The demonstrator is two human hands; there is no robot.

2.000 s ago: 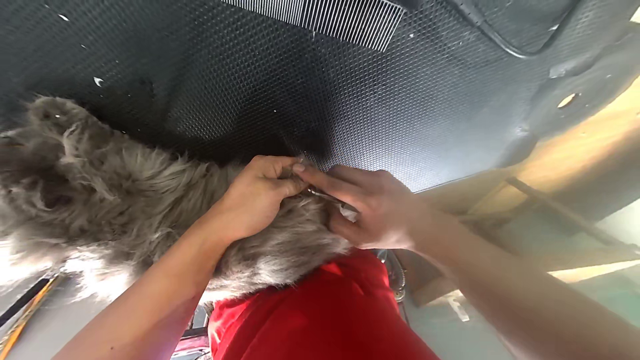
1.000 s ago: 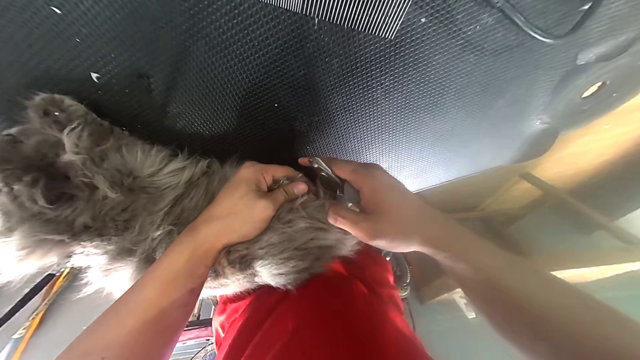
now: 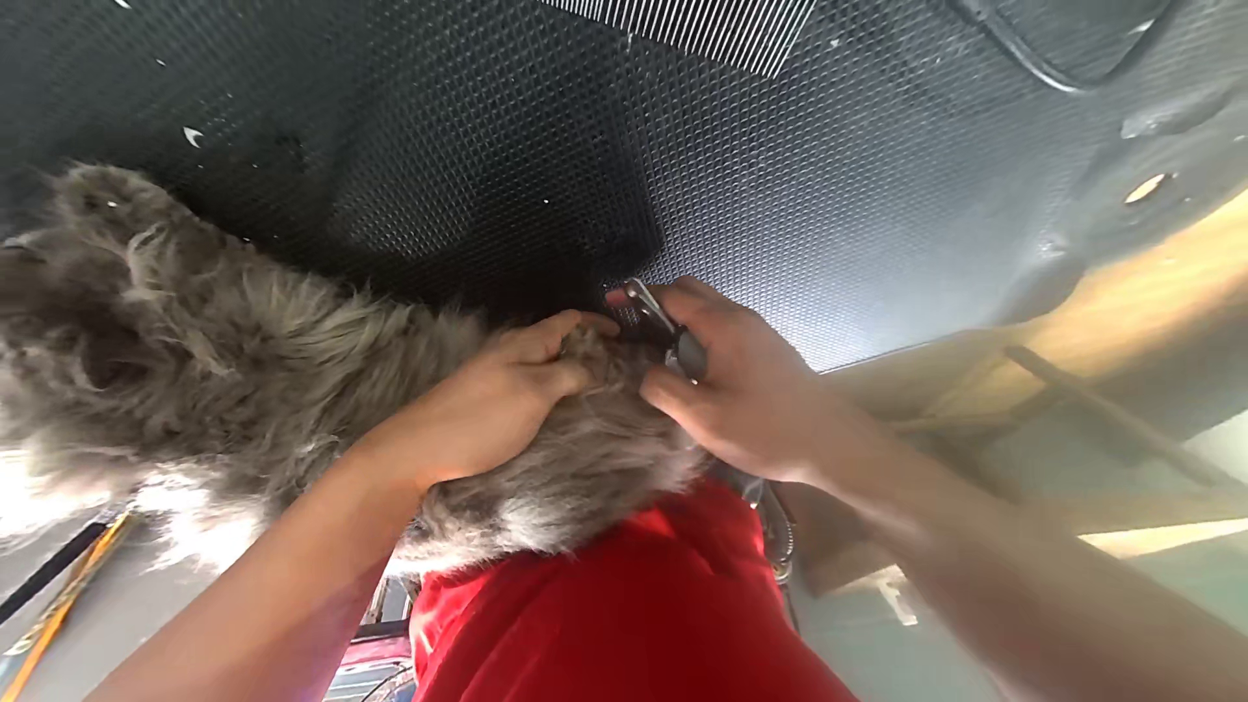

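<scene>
A long-haired grey animal (image 3: 322, 390) lies along the edge of a black textured mat, against a red garment. My left hand (image 3: 487, 400) grips a small furry part, apparently a paw, between thumb and fingers near the animal's right end. Just right of it, my right hand (image 3: 731, 375) holds a small metal nail clipper (image 3: 651, 307), its silvery end pointing up and left beside the pinched fur. Whether the clipper touches a claw cannot be made out.
A metal comb (image 3: 702, 29) lies on the black mat (image 3: 468, 166) at the top. A dark cable (image 3: 1038, 68) curves at the upper right. Small pale bits dot the mat. Wooden bars (image 3: 1102, 409) stand beyond its right edge.
My right hand has drawn slightly back from my left fingers, and the metal tool shows more plainly than two seconds ago. My left hand keeps its hold on the fur.
</scene>
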